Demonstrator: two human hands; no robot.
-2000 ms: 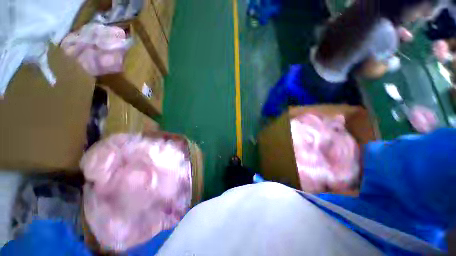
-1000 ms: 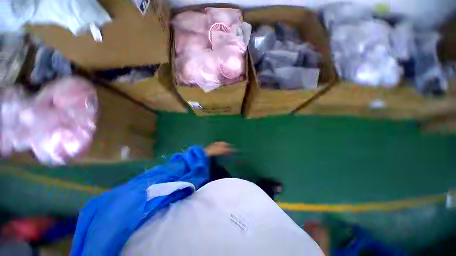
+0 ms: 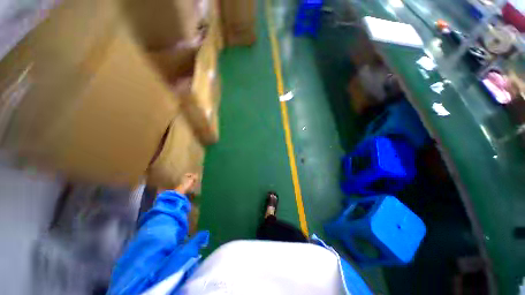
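Observation:
My left hand (image 3: 186,183) shows small and blurred at the end of a blue sleeve, low beside the cartons on the left. I cannot make out anything in it, nor how its fingers stand. My right hand is not in view; only a bit of blue cloth shows at the lower right of my white front. Large brown cartons (image 3: 109,106) stand nearest on the left, blurred. Grey bagged parts (image 3: 80,230) lie at the lower left, also blurred.
A green floor aisle (image 3: 244,127) with a yellow line runs ahead; my shoe shows on it. Bright blue stools (image 3: 397,230) stand at the right beside a long green bench (image 3: 460,150) with white slips, a white box and pink parts.
The view has swung from the row of cartons with pink and grey bags to look along the aisle. The left hand now shows beside the left cartons.

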